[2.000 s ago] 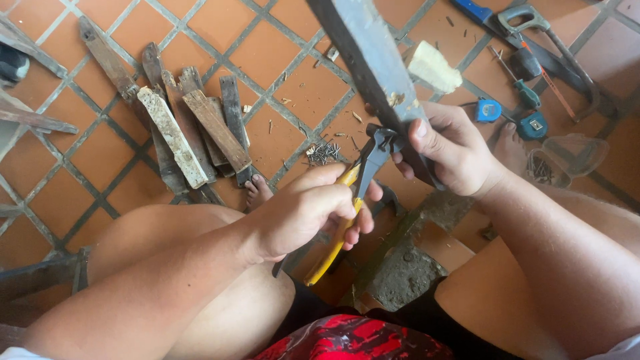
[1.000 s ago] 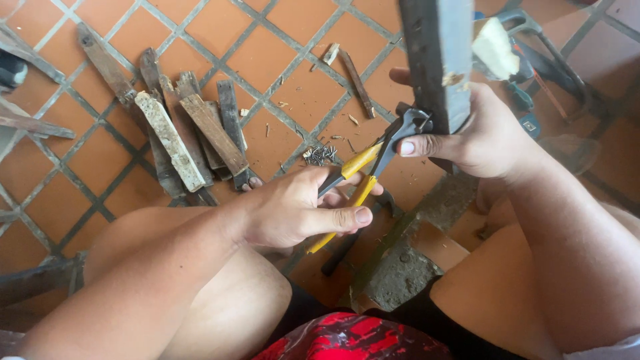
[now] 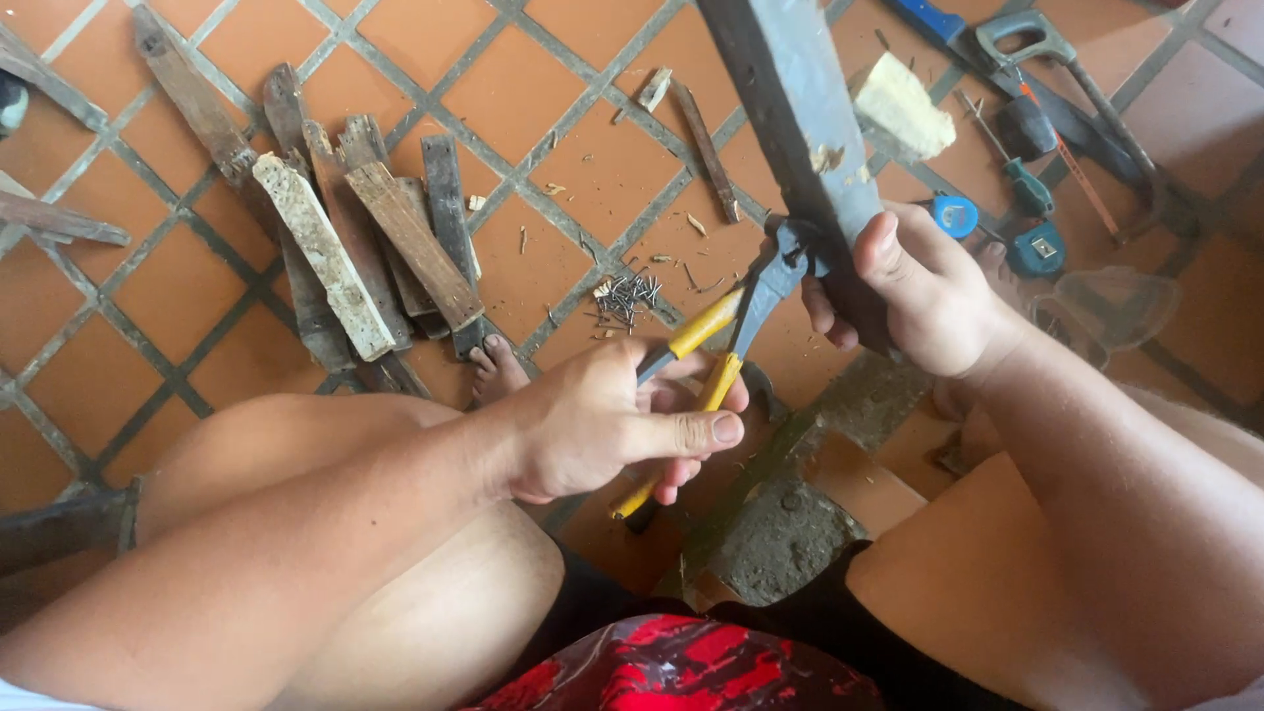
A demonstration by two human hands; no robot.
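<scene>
My left hand [image 3: 632, 425] holds end-cutting pincers [image 3: 746, 326] by their yellow-sleeved handles, which stand somewhat apart. The jaws touch the left edge of a grey-painted wooden board [image 3: 800, 109], near its lower end. Around that end is my right hand [image 3: 928, 286], thumb on the near face and fingers behind. Bare wood shows through a chip in the paint above the jaws. Whether the jaws hold a nail cannot be told. A small pile of nails [image 3: 627, 299] lies on the tiles left of the pincers.
Several old wood strips [image 3: 415, 247] lie at the left. A hacksaw [image 3: 1096, 89], a green-handled screwdriver [image 3: 1029, 188], blue tape measures [image 3: 1037, 249] and a pale foam-like block [image 3: 904, 107] are at the right. Between my legs is a rough concrete-covered piece [image 3: 790, 538]. Wood splinters litter the tiled floor.
The board's upper end has swung left since one second ago, uncovering the pale block and tools. The pincers remain at the board's edge, in my left hand.
</scene>
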